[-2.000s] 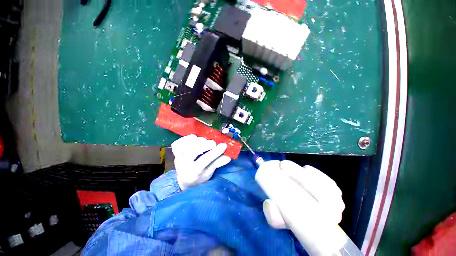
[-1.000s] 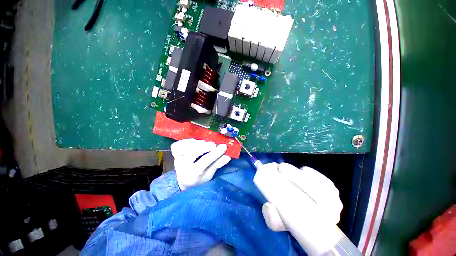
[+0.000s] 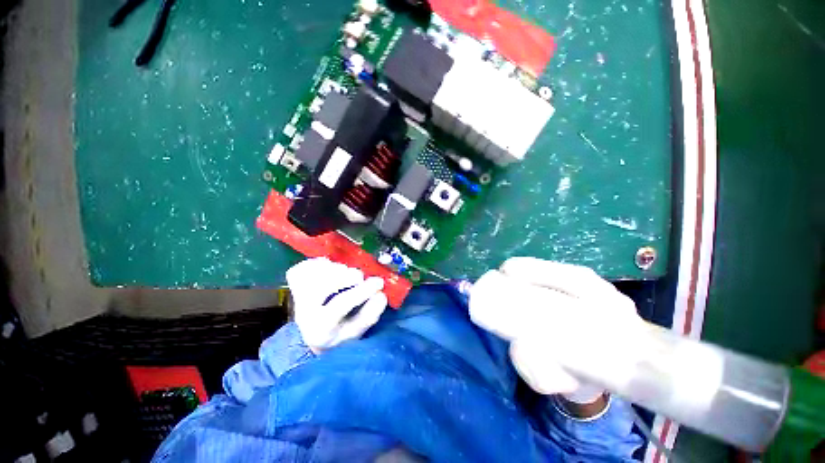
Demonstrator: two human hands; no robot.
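A green circuit board [image 3: 439, 231] lies on a red foam pad [image 3: 298, 233] at the bench's near edge, turned at an angle. It carries a black transformer with dark red windings [image 3: 366, 181] and a white ribbed block [image 3: 493, 113]. My gloved left hand [image 3: 333, 303] holds the pad's near end. My gloved right hand [image 3: 561, 325] is closed around a glue dispenser [image 3: 715, 389], a translucent cylinder with a green rear. Its thin needle with a purple hub points left at the small blue parts [image 3: 396, 260] on the board's near corner. Whether the tip touches them is unclear.
The scuffed green bench [image 3: 172, 172] bears black-handled cutters [image 3: 156, 32] at the upper left. A white-and-red edging [image 3: 701, 181] and a darker green conveyor [image 3: 760, 208] run along the right. Another red pad with a board [image 3: 170, 384] shows at the lower left.
The board and pad have turned clockwise, and the near end has shifted slightly left with my left hand. The dispenser has swung flatter, its rear now out to the right.
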